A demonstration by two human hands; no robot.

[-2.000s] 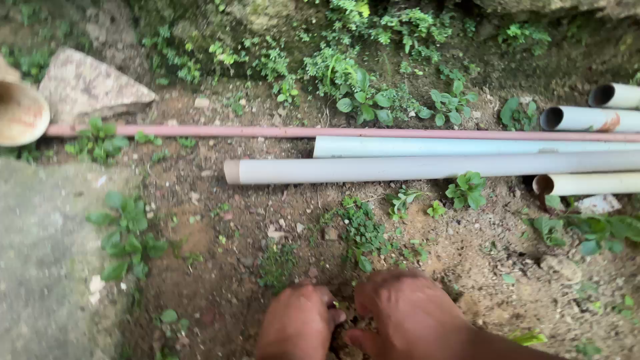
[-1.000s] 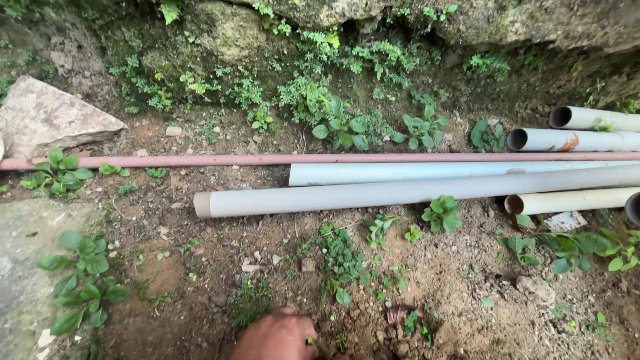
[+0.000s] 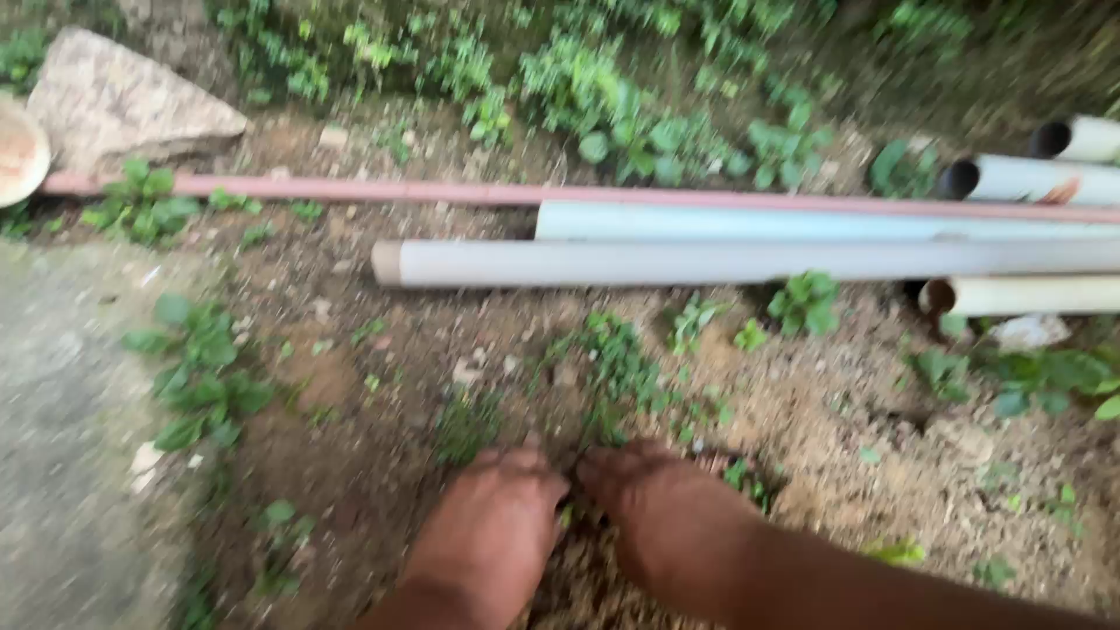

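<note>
Both of my hands reach down to the bare soil (image 3: 367,472) at the bottom middle of the head view. My left hand (image 3: 490,516) lies low over the ground, its fingertips beside a tuft of fine green weeds (image 3: 470,424). Close to its right is my right hand (image 3: 661,512), fingers pointing in toward the left one, with a narrow gap of loose soil between them. Small leafy weeds (image 3: 617,367) grow just beyond the fingertips. The view is blurred, and the fingers' undersides are hidden, so whether they grip anything does not show.
Beyond the hands lie a grey-white plastic pipe (image 3: 612,263), a pale blue pipe (image 3: 700,222) and a thin pink pipe (image 3: 367,190). More pipe ends (image 3: 1006,179) are at the right. A concrete slab (image 3: 79,420) borders the left, below a triangular stone (image 3: 122,101).
One second ago only one hand showed at the bottom edge; now both hands are in view, side by side over the soil, much as two seconds ago.
</note>
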